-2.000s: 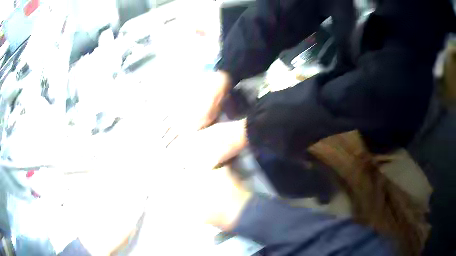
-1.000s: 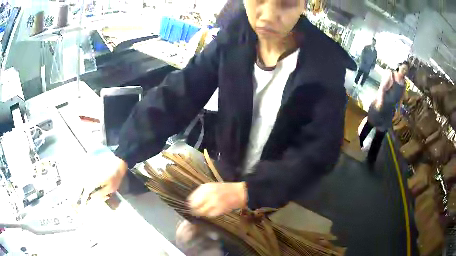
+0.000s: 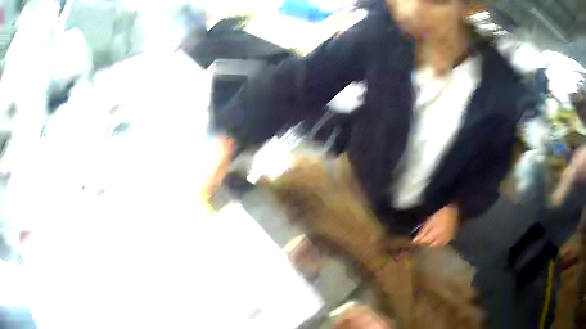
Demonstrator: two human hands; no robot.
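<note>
A thick sheaf of brown cut panels [image 3: 328, 205] lies beside the glaring white machine bed [image 3: 193, 263], in the middle and lower right. A band seems to cross it, but blur hides the detail. A skin-coloured patch at the bottom edge, likely my right hand [image 3: 361, 317], is blurred and cut off; its fingers and any hold cannot be made out. Another blurred reddish-brown shape [image 3: 307, 256] lies between bed and sheaf; I cannot tell what it is. My left hand does not show.
A person in a dark jacket [image 3: 379, 96] stands across the sheaf, one hand [image 3: 440, 228] beside it, the other [image 3: 220, 170] at the bed's edge. A dark screen [image 3: 228, 90] stands behind the bed. A yellow floor line [image 3: 548, 292] runs at the right.
The view has swung and blurred. The person's hand that was on the sheaf is now at its far side. A skin-coloured patch now shows at the bottom edge.
</note>
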